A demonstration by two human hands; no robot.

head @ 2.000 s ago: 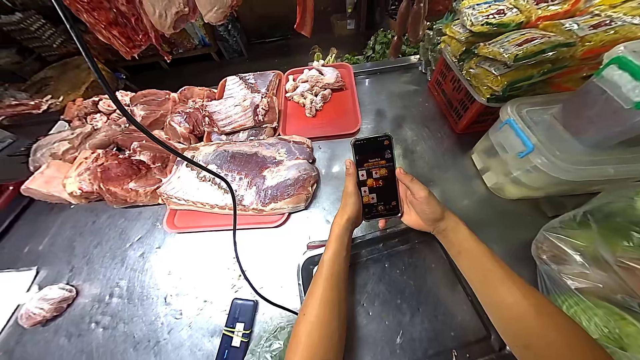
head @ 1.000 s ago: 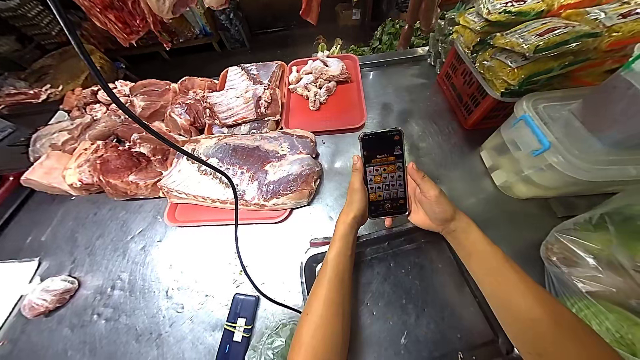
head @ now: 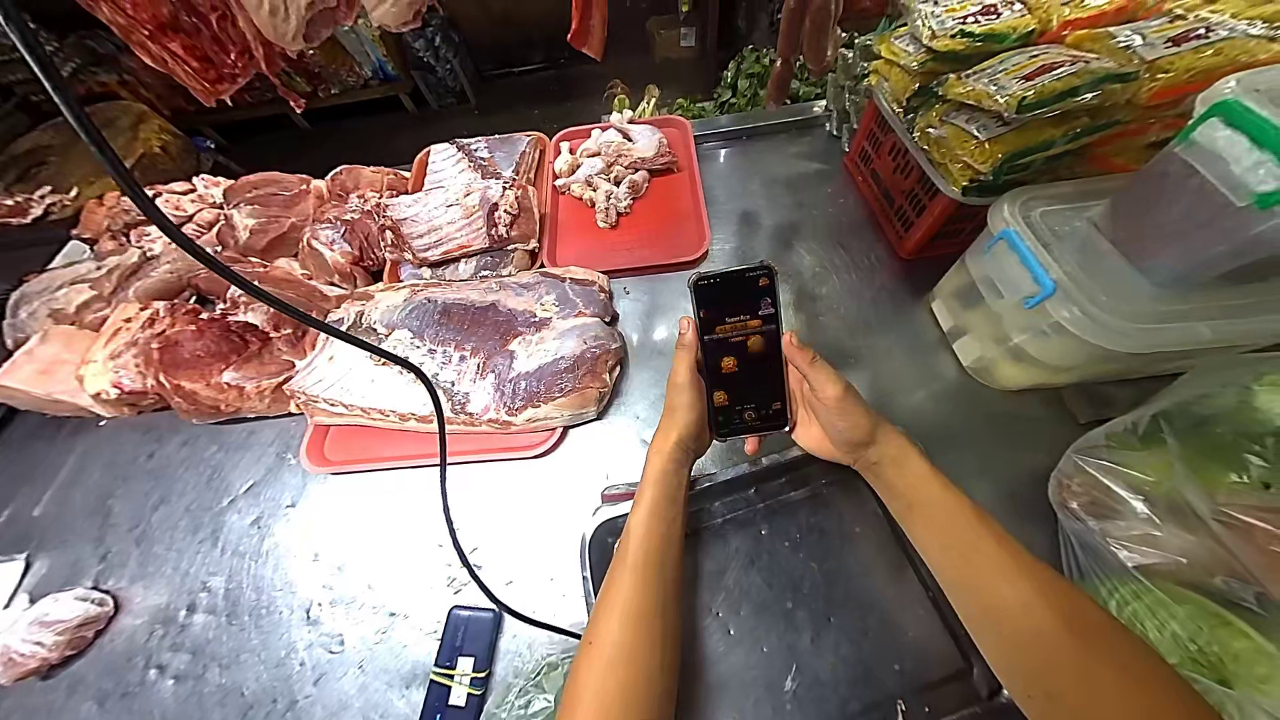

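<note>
A smartphone [head: 741, 350] with a lit screen is held upright between my two hands over the metal counter. My left hand [head: 686, 395] grips its left edge, and my right hand [head: 828, 405] supports the right edge, with fingers partly hidden behind it. Under my forearms lies a dark, shallow metal tray [head: 800, 590]. Left of the phone, a large slab of raw meat [head: 480, 350] rests on a red plastic tray [head: 430, 450]. Beyond it, raw chicken pieces [head: 615, 160] sit on another red tray [head: 690, 235].
More raw meat cuts [head: 200, 350] are piled at the left. A black cable [head: 440, 420] crosses the counter near a dark blue power bank [head: 465, 650]. At the right are a red crate [head: 890, 195] of yellow packets, a lidded plastic box [head: 1050, 290] and a bag of greens [head: 1180, 540].
The phone's screen picture has changed, from a grid of small icons one second ago to a few scattered ones now. Both hands keep hold of the phone.
</note>
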